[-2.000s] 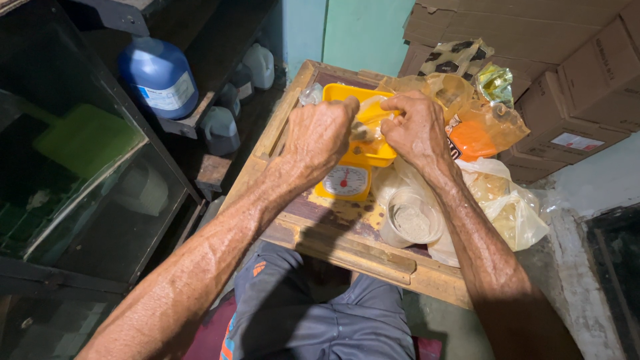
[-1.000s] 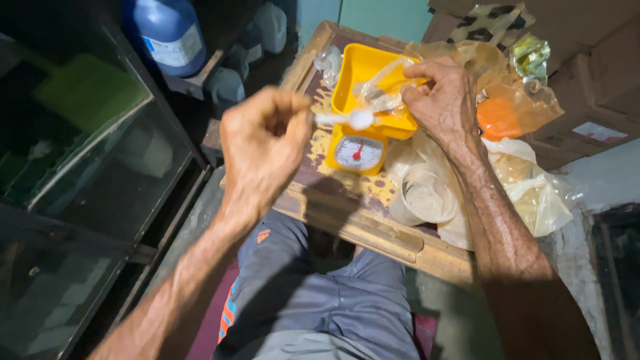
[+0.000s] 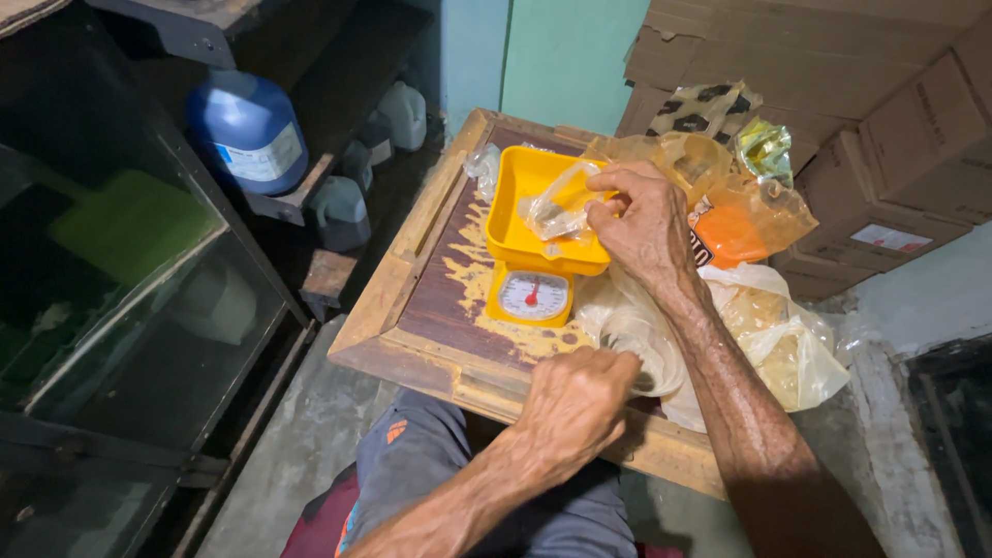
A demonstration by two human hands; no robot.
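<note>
A yellow kitchen scale [image 3: 533,296] with a round dial and red pointer stands on the wooden table, its yellow tray [image 3: 504,221] on top. Inside the tray lies a small clear plastic bag [image 3: 554,217] with some contents, its upper edge pinched by my right hand [image 3: 647,225]. My left hand [image 3: 577,403] is curled at the rim of a round translucent tub [image 3: 659,364], at the table's near edge; whether it holds something is hidden. The tub's contents are mostly hidden behind the hand.
Orange-tinted plastic bags [image 3: 736,225] and a whitish plastic bag [image 3: 806,364] crowd the table's right side. Cardboard boxes [image 3: 876,209] are stacked behind. At left are a glass-fronted cabinet [image 3: 139,325] and a shelf with a blue jug [image 3: 248,132].
My left hand has moved from beside the tray, where it held a small white spoon-like item, down to the tub. My right hand stays at the bag in the tray.
</note>
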